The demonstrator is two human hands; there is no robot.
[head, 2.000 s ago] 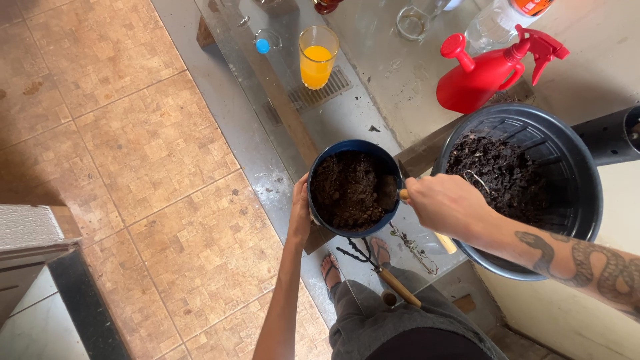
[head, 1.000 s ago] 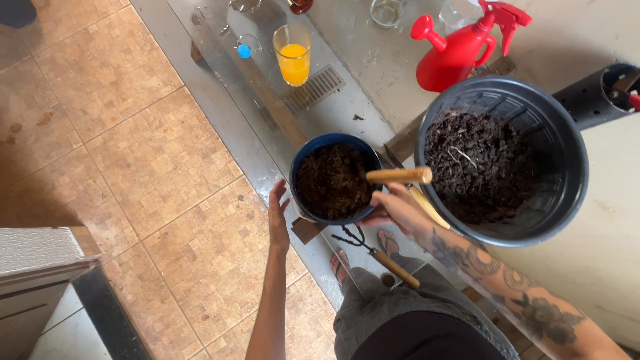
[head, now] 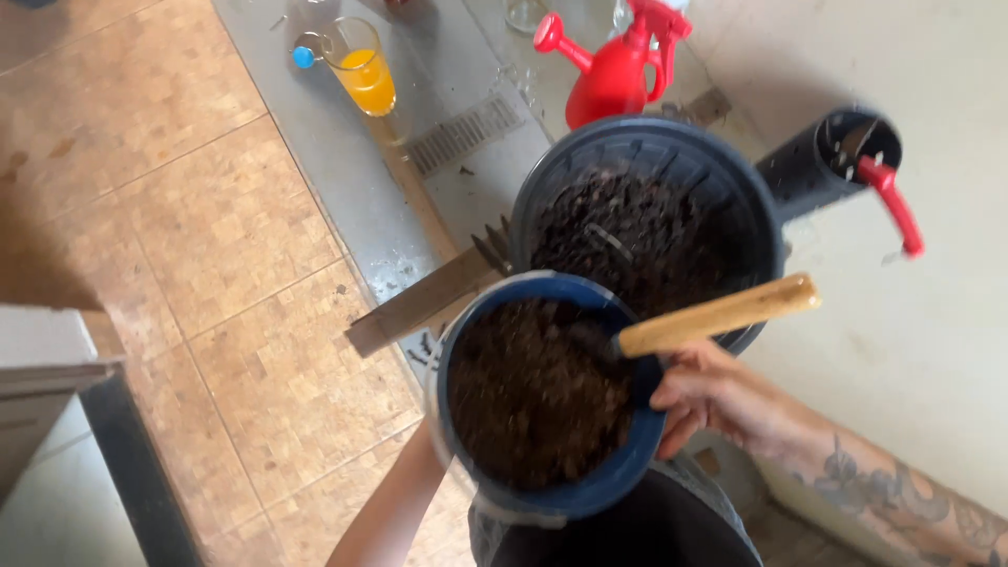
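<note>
A blue bucket (head: 646,441) with a clear handle, holding brown soil (head: 535,402), is up close in front of my body. My right hand (head: 697,398) grips its right rim. A tool with a wooden handle (head: 720,313) stands in the soil, its handle leaning out over that rim; its head is buried. My left forearm reaches up to the bucket's left side, where the bucket hides the hand. Just beyond, a large black plastic pot (head: 764,205) holds dark soil (head: 622,228), partly overlapped by the bucket. Black tines (head: 492,242) show at the pot's left edge.
A red spray watering can (head: 610,83) stands behind the pot. Left of it are a glass of orange liquid (head: 368,83) and a blue cap (head: 303,57). A black tube (head: 807,169) with a red-handled tool (head: 894,205) lies at the right, by the wall. Tiled floor lies left.
The blue bucket has been raised toward the camera and now overlaps the large pot. My right hand has left the wooden tool handle, which it held two seconds ago, and is on the bucket's rim.
</note>
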